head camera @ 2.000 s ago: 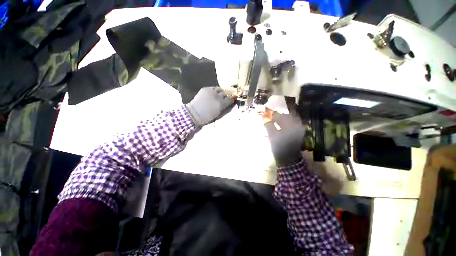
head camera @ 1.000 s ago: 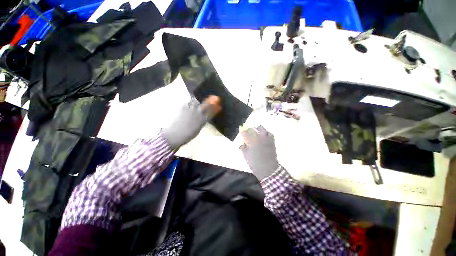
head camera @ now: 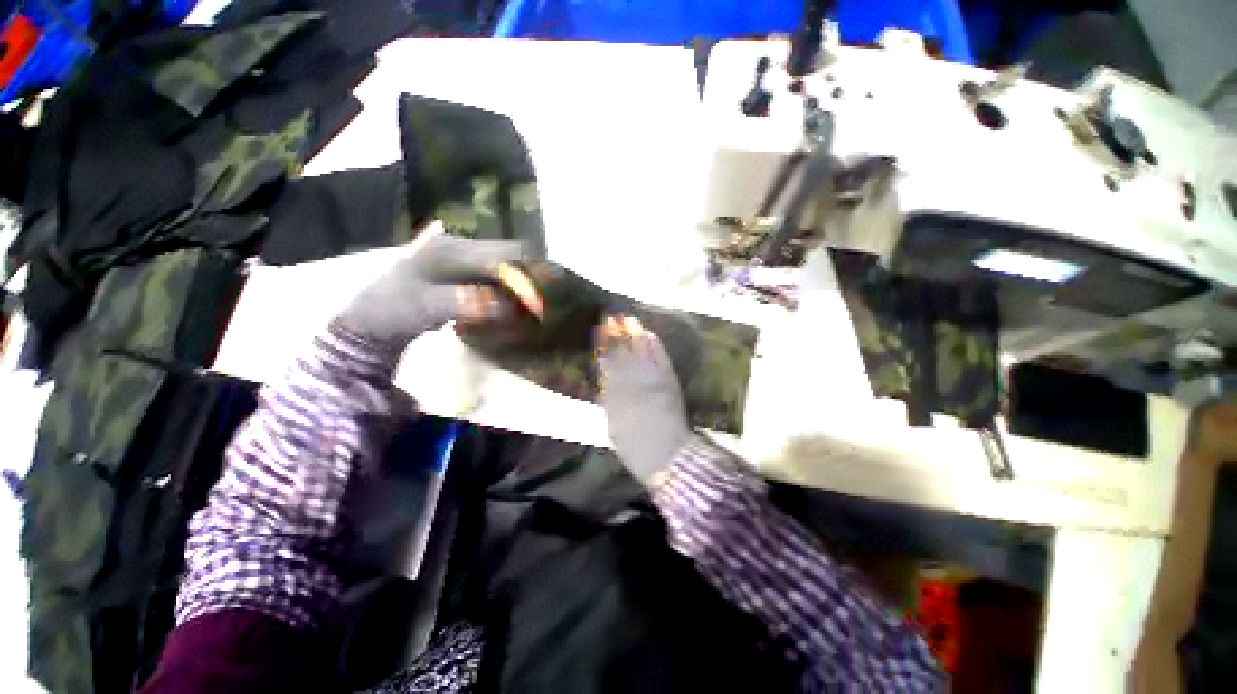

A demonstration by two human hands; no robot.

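The joined strip of black and camouflage panels (head camera: 468, 170) lies on the white table, running from the left to a camouflage end (head camera: 722, 377) right of my hands. My left hand (head camera: 441, 292), in a grey glove with bare fingertips, holds the middle of the strip; this part is blurred. My right hand (head camera: 638, 386), gloved the same way, rests on the strip with its fingertips; whether it grips the cloth cannot be told. The needle area (head camera: 760, 258) of the sewing machine (head camera: 936, 149) is behind and right of my hands, apart from the strip.
A small camouflage and black bundle (head camera: 929, 339) hangs below the lit display, with a thin metal item (head camera: 1000, 447) and a black rectangle (head camera: 1078, 408) beside it. Camouflage panels (head camera: 129, 366) and a dark garment heap (head camera: 122, 163) lie at left. A blue bin (head camera: 611, 19) stands behind.
Both hands have moved left, away from the needle. The strip's near part has come forward, and a camouflage end now shows right of my right hand. The camera view has also shifted.
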